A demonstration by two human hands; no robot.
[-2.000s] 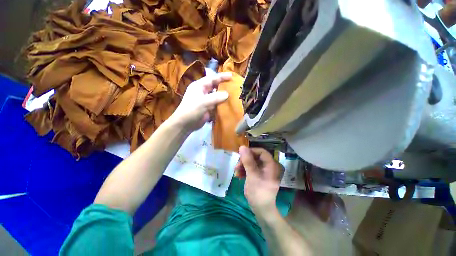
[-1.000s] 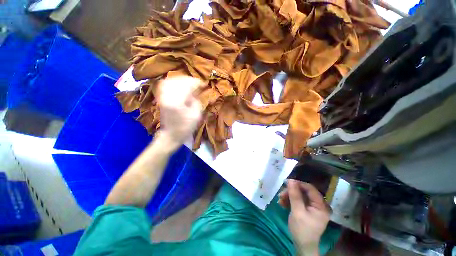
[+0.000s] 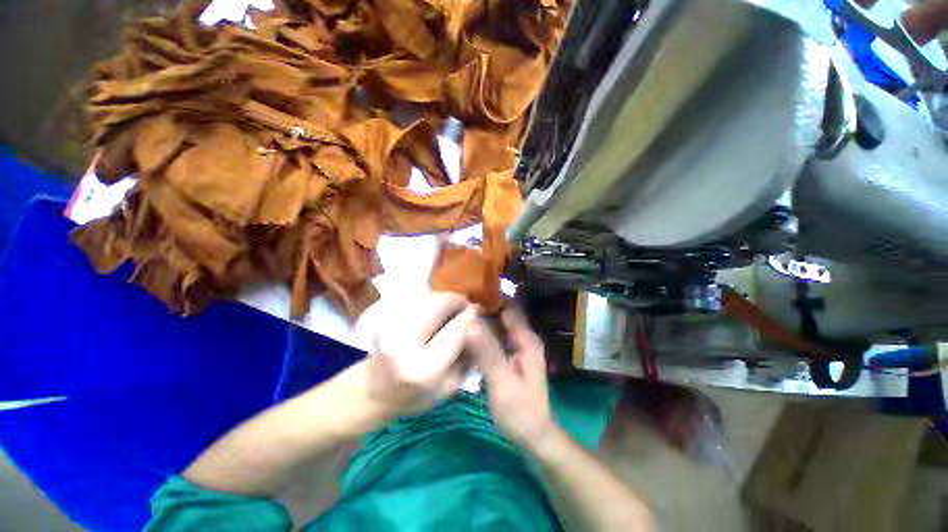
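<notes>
A rust-brown fabric piece is between my two hands, just left of the needle area. My left hand is blurred, its fingers bent at the piece's lower edge. My right hand is close beside it, fingertips at the piece's lower right corner. A brown strip runs from the pile to a piece at the grey-white sewing machine head. The needle and presser foot are hidden. A large pile of brown pieces lies at the left and beyond.
The white work sheet shows under the pile. A blue bin stands at the left. A cardboard box is at the lower right, below the machine. A slotted metal lever sits low on the machine.
The view swung left, then back. My left hand went from the piece at the needle to the pile, and is now beside my right hand with another brown piece between them.
</notes>
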